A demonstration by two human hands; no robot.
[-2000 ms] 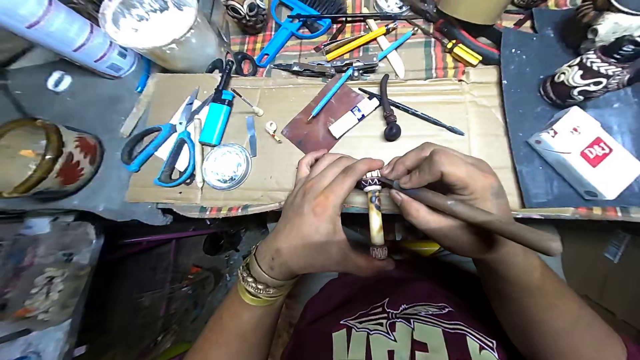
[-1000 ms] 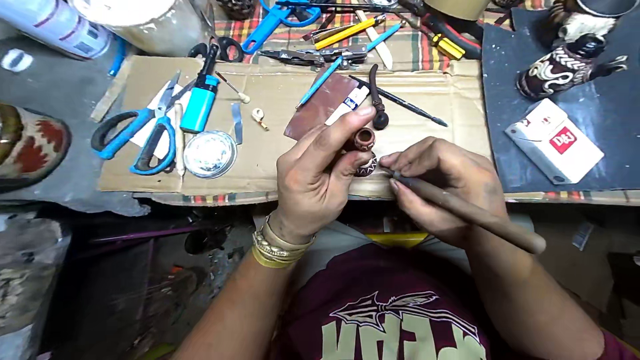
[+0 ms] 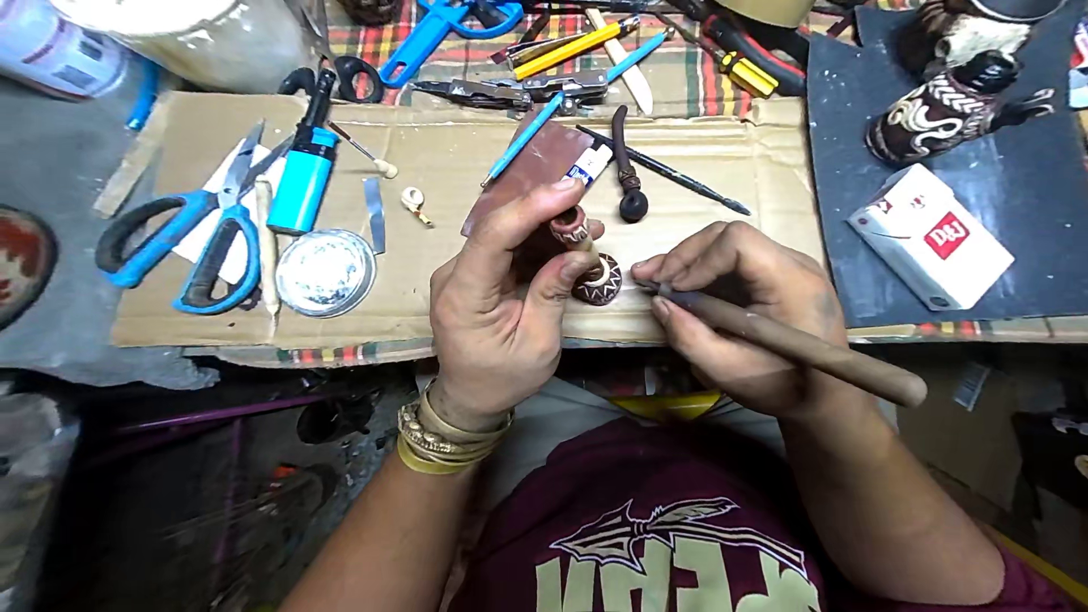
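My left hand [image 3: 506,314] grips a small carved piece [image 3: 600,279] with a pale stem, a reddish-brown hollow end toward me and a wider dark end with a white zigzag pattern. Between the thumb and fingers of my right hand [image 3: 744,310] is a thick brown-handled tool [image 3: 799,347]; its dark tip points at the zigzag end, with a small gap between. Behind my hands, a dark carved smoking pipe [image 3: 626,170] and a thin black tool [image 3: 680,174] lie on cardboard. A brown sheet [image 3: 531,161] carries a light-blue pencil and a white eraser, partly hidden by my left fingers.
Blue-handled scissors [image 3: 225,225], a blue lighter [image 3: 303,183] and a round metal lid [image 3: 326,272] lie at left on the cardboard [image 3: 722,140]. A multi-tool [image 3: 527,89] and pliers [image 3: 756,51] are at the back. A cigarette box [image 3: 935,238] and a carved figure [image 3: 931,115] stand at right.
The carved piece was upright in view between both hands; my left hand has since turned it so that its hollow end shows. The tool tip has come away from it.
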